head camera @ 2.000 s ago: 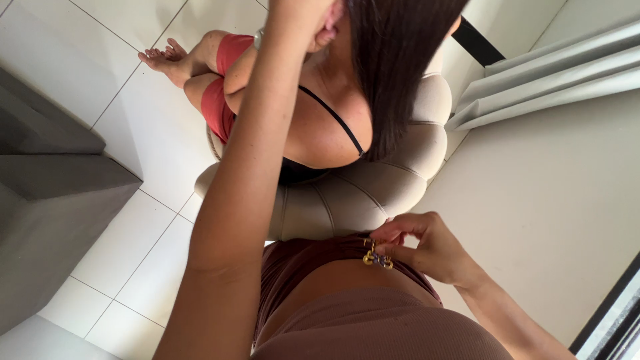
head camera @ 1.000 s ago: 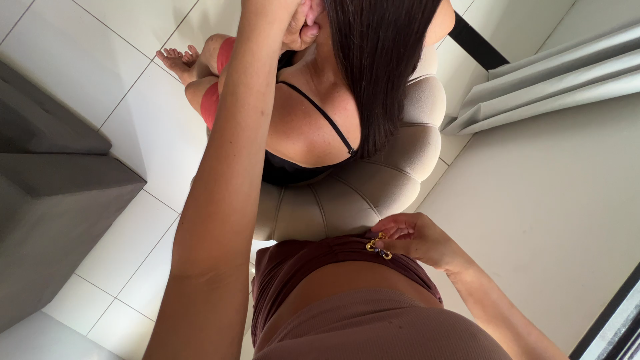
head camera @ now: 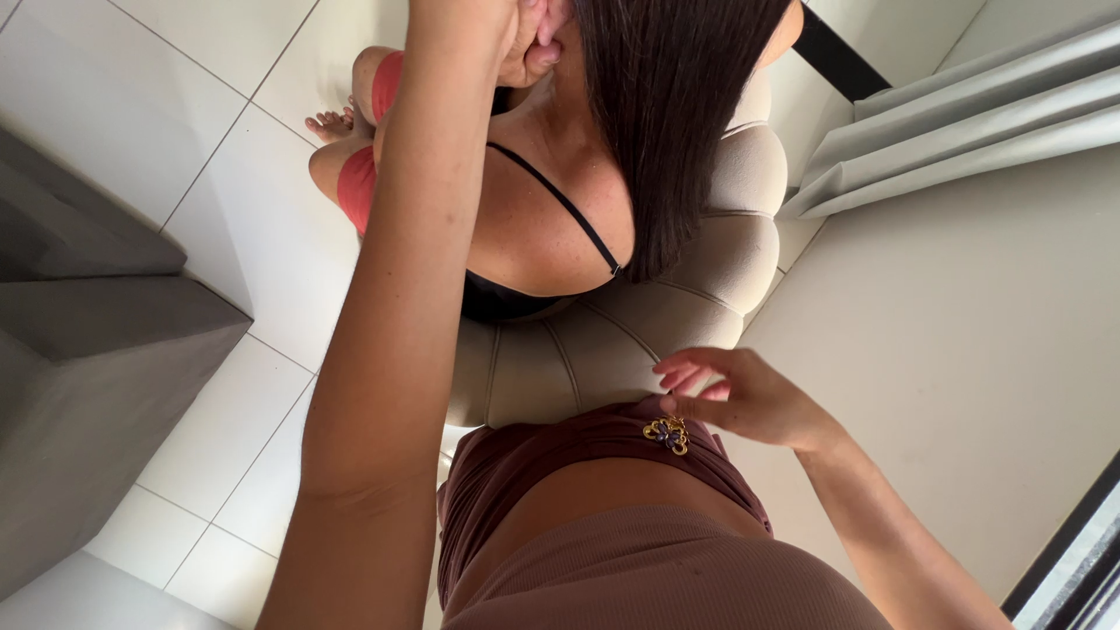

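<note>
A person with long dark hair [head camera: 674, 122] sits in a beige channel-tufted chair [head camera: 604, 359], back toward me. My left hand [head camera: 529, 44] is at the side of that person's head near the ear, partly cut off by the top edge; whether it grips anything cannot be told. Low over my brown skirt waistband [head camera: 595, 442], my right hand [head camera: 731, 394] has its fingers loosely curled and apart, with nothing seen between them. Just beside its thumb, a gold-coloured ornament with dark stones [head camera: 668, 434] hangs at the waistband.
Dark grey upholstered furniture [head camera: 105, 367] stands at the left on white floor tiles [head camera: 236, 192]. A pale curtain [head camera: 971, 114] hangs at the upper right beside a light wall [head camera: 945, 306]. A dark-edged frame [head camera: 1067, 542] crosses the lower right corner.
My right hand has come away from the gold ornament, which it was touching in the earlier frames, and its fingers have spread. My left hand stays by the seated person's head.
</note>
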